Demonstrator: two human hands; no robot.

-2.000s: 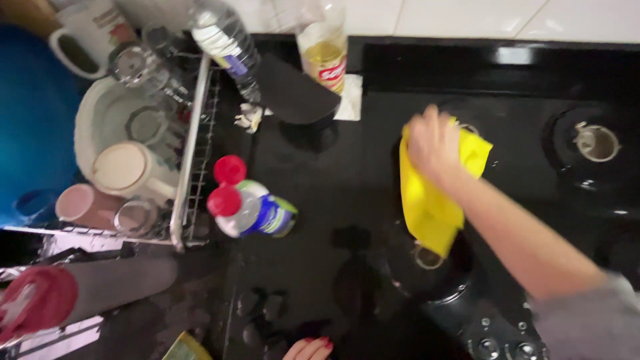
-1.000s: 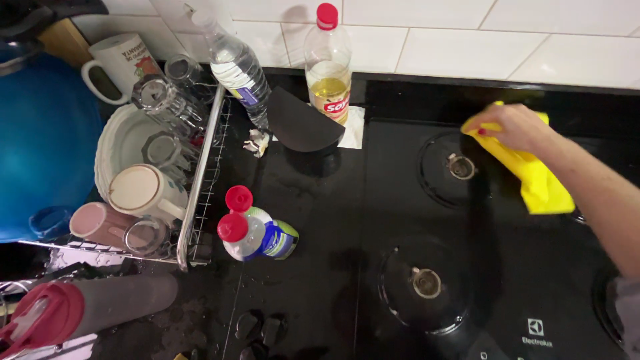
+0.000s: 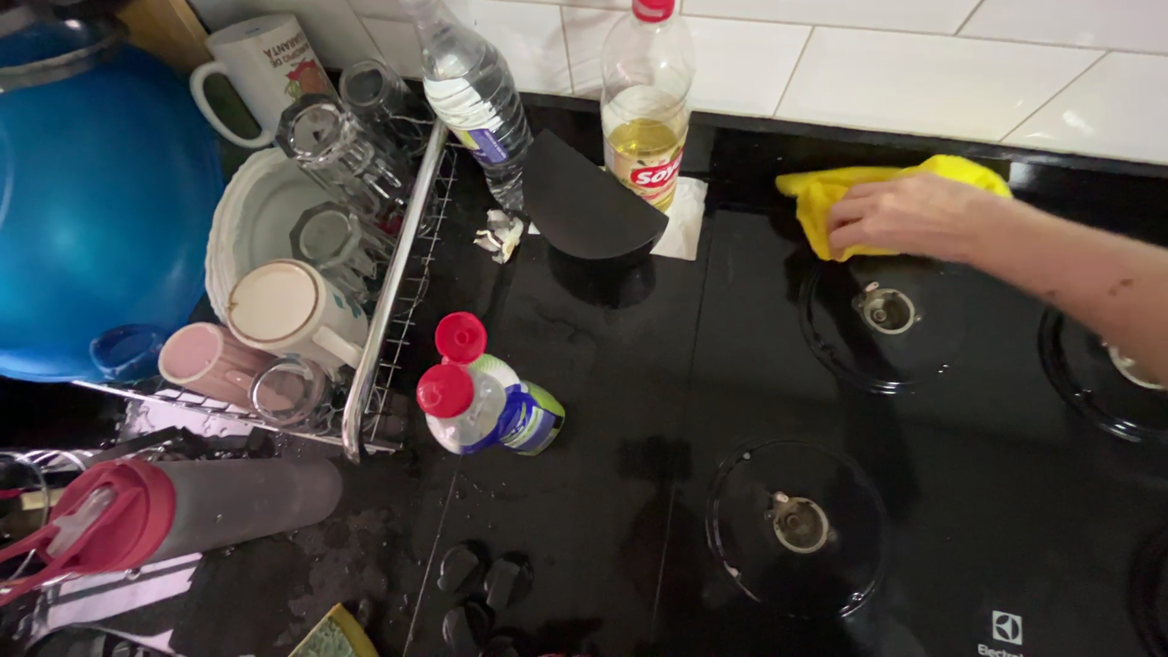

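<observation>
My right hand (image 3: 912, 217) presses a yellow cloth (image 3: 958, 173) onto the black glass cooktop (image 3: 766, 383), near its back edge by the tiled wall. Just in front of the cloth lies the rear burner seat (image 3: 885, 310), its cap off. A second burner seat (image 3: 800, 523) lies nearer the front, and another is partly under my forearm. My left hand is not in view, apart from perhaps a sliver of red at the bottom edge that I cannot identify.
Left of the cooktop stand two red-capped cleaner bottles (image 3: 493, 401), an oil bottle (image 3: 646, 109), a clear bottle (image 3: 474, 100) and a black curved piece (image 3: 584, 201). Several black knobs (image 3: 484, 584) lie in front. A wire dish rack (image 3: 392, 292) holds mugs and glasses; a sponge (image 3: 335, 634) is at the bottom.
My right hand has moved the yellow cloth from the burner area to the cooktop's back edge, leftward since one second ago. The left fingertips seen two seconds ago at the bottom have left view.
</observation>
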